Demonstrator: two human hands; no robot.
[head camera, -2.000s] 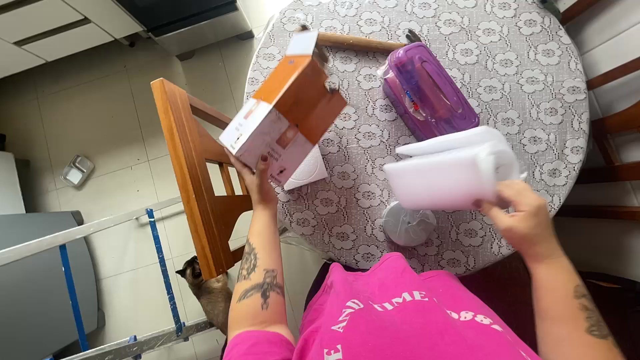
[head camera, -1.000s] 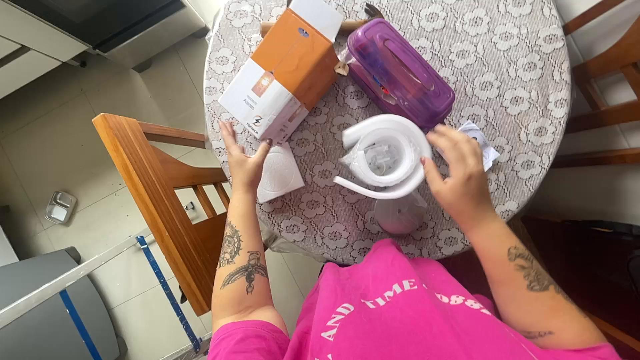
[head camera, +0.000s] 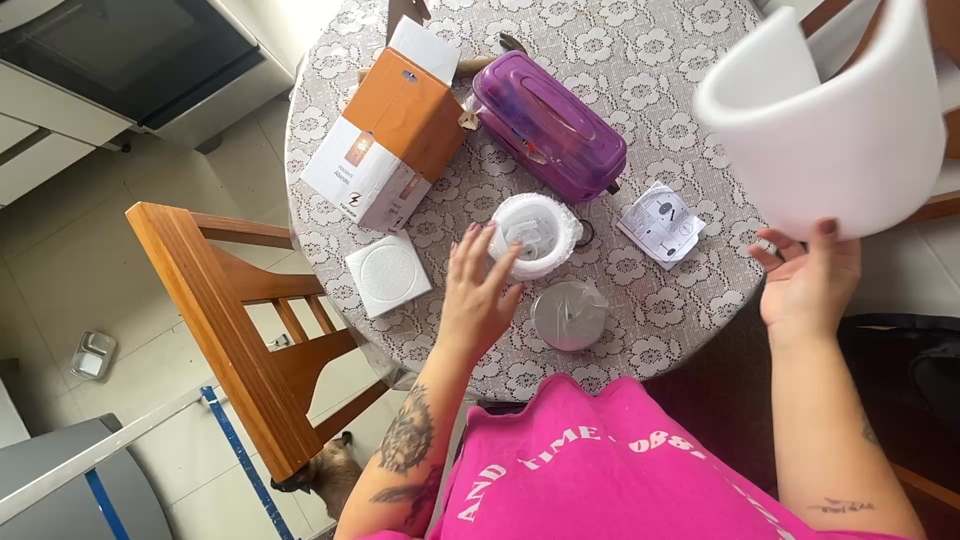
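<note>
My right hand (head camera: 810, 277) grips the lower edge of a curved white foam sheet (head camera: 825, 150), raised over the table's right side. Fingers spread, my left hand (head camera: 480, 285) reaches over the near left rim of a white round lamp part in clear plastic wrap (head camera: 534, 236); whether it touches is unclear. Small bagged pieces show inside that part's opening. Closer to me lies a round silver disc in clear plastic (head camera: 570, 315). A folded instruction sheet with drawings (head camera: 661, 225) is to the right, and a square white polystyrene block (head camera: 388, 274) to the left.
On the lace-covered round table (head camera: 637, 67) are an opened orange-and-white cardboard box (head camera: 405, 112), a purple plastic toolbox (head camera: 551, 124) and a hammer (head camera: 476, 66) partly hidden behind them. A wooden chair (head camera: 225, 337) stands left, near a cat (head camera: 330, 472) and a blue-and-white ladder (head camera: 240, 457).
The foam sheet, around the white round part a second ago, is now lifted to the right in my right hand. My left hand has moved from beside the box to the round part.
</note>
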